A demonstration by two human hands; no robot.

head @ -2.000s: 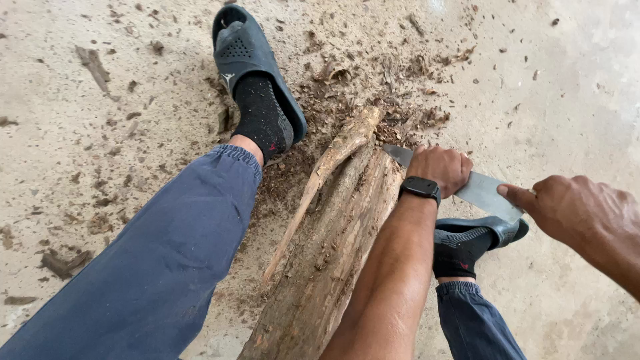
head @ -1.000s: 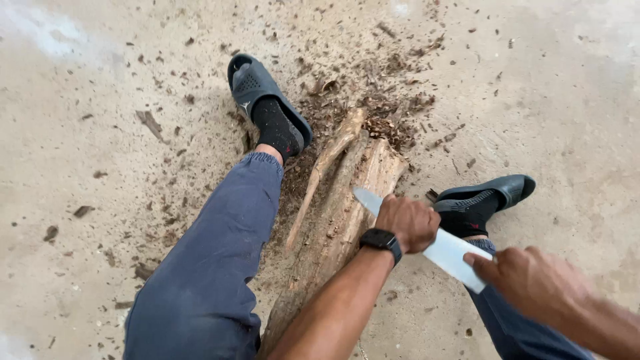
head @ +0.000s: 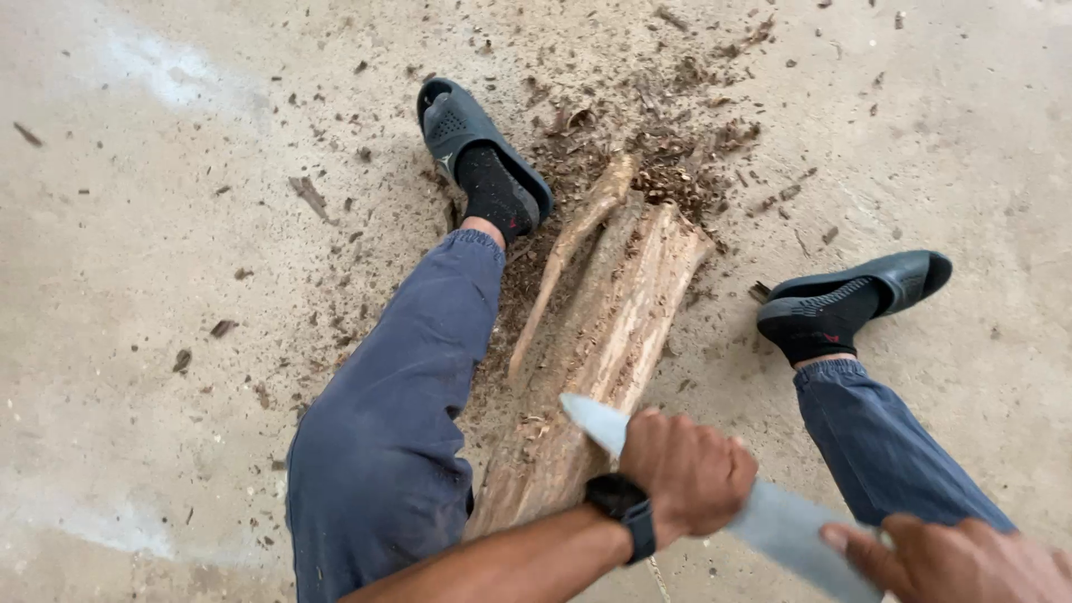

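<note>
A broad metal blade (head: 791,532) with a pointed tip lies slantwise over a barkless wooden log (head: 620,327). My left hand (head: 688,471), with a black watch at the wrist, is closed around the blade's middle, and the tip sticks out past it above the log. At the lower right, my right hand (head: 946,557) grips the other end, its thumb on the flat of the blade; any handle is hidden and the hand is partly cut off by the frame. Small shavings (head: 533,429) rest on the log near the tip. A curved branch stub (head: 574,243) runs along the log's left side.
The log lies between my legs on a concrete floor (head: 126,335). Bark bits and wood chips (head: 670,167) are heaped around its far end. My feet, in black socks and dark slides (head: 473,134) (head: 896,280), stand on either side of it.
Both hands and the blade have moved down along the log toward my body, from near its far end to its nearer part. The view has also shifted.
</note>
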